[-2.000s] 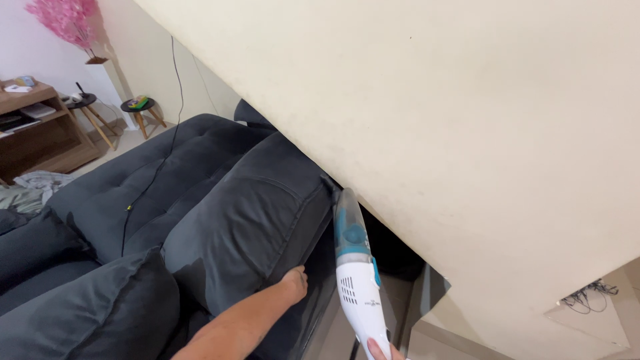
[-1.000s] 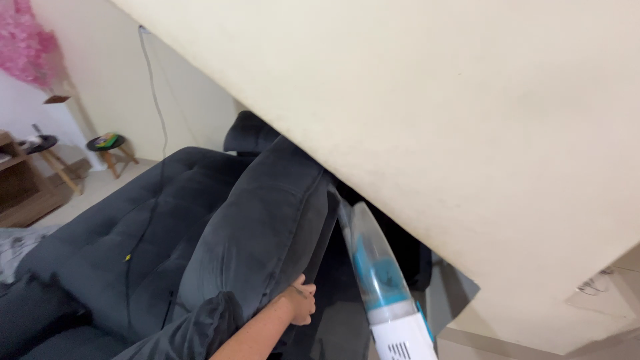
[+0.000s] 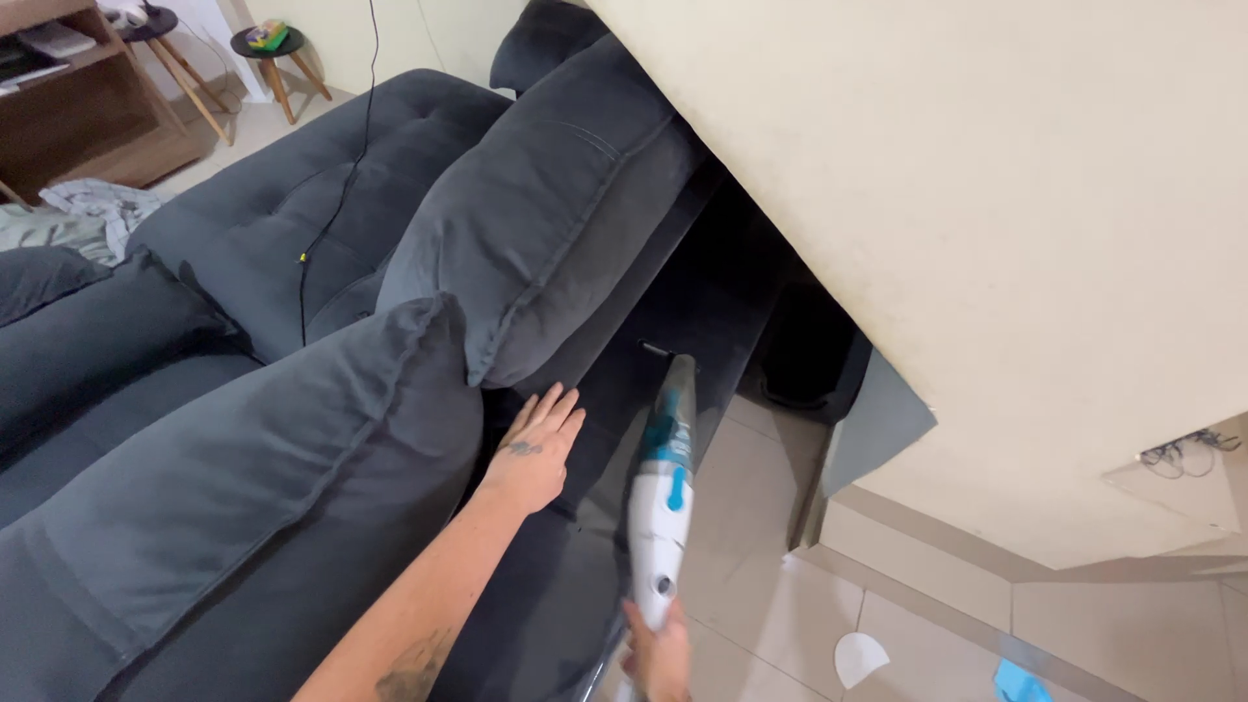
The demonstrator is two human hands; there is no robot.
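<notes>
My right hand (image 3: 657,648) grips the rear handle of a white and blue handheld vacuum cleaner (image 3: 664,517). Its clear nozzle points away from me over the dark back of the sofa (image 3: 585,565), with a thin dark tip at the end. My left hand (image 3: 538,444) lies palm down on the sofa back, fingers a little apart, left of the vacuum. Beside it rest two large grey-blue cushions, a nearer one (image 3: 253,458) and a farther one (image 3: 556,214).
A slanted cream wall (image 3: 975,244) borders the sofa on the right. Under its edge stands a dark object (image 3: 814,356). A black cord (image 3: 341,195) crosses the seat. Small stools (image 3: 267,41) and a wooden shelf unit (image 3: 127,107) stand at upper left. Eyeglasses (image 3: 1191,453) lie in a wall recess.
The vacuum's nozzle has moved back from the narrow gap by the wall, nearer to me. My left hand has left the farther cushion's side and now lies flat on the sofa back.
</notes>
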